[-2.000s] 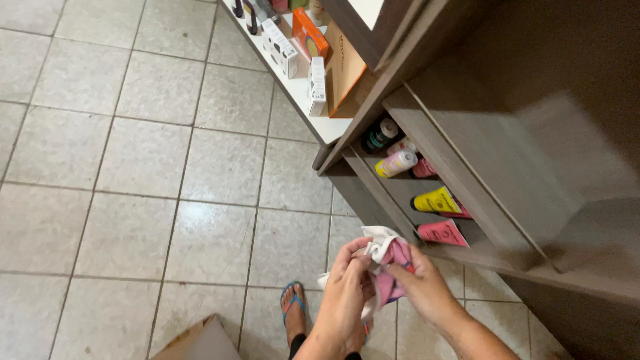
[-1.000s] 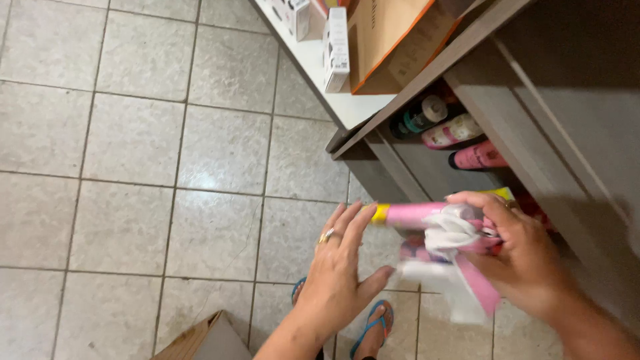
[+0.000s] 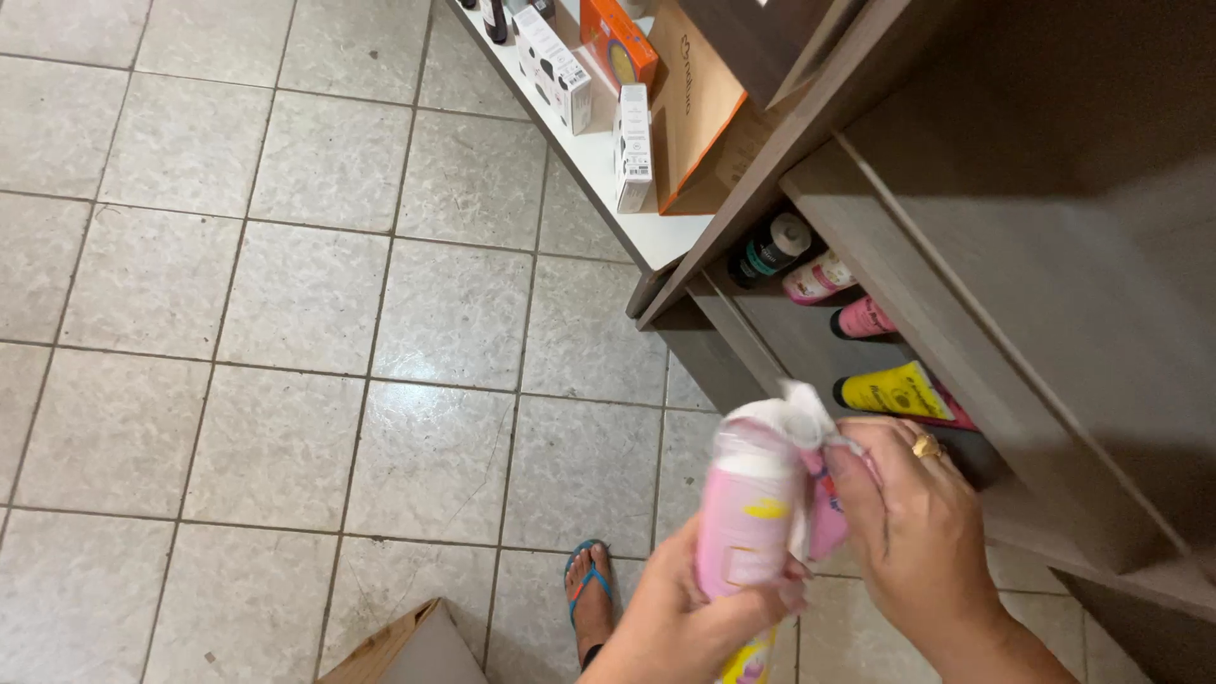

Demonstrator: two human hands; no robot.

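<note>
A pink bottle with a white top and a yellow lower end [image 3: 746, 532] is upright in my left hand [image 3: 698, 603], whose fingers wrap its lower part. My right hand [image 3: 917, 518], with a ring on one finger, grips a crumpled pink and white cloth [image 3: 826, 513]. The cloth's white part lies against the bottle's top; motion blurs both. Just beyond my right hand, a yellow tube [image 3: 893, 391] lies on the cabinet shelf. Farther along that shelf are a pink tube [image 3: 864, 318], a pink and white bottle [image 3: 819, 278] and a dark bottle [image 3: 771, 249].
A wooden cabinet [image 3: 1007, 313] fills the right side. On the white shelf [image 3: 655, 233] at the top stand white boxes [image 3: 634, 142], an orange box [image 3: 619, 43] and a brown paper bag [image 3: 698, 114]. A cardboard box [image 3: 418, 646] and a foot in a blue flip-flop [image 3: 589, 584] are below.
The bottle, seen a second ago in front of the shelf between my hands, is now held in my left hand, which was open then. The cloth has stayed in my right hand.
</note>
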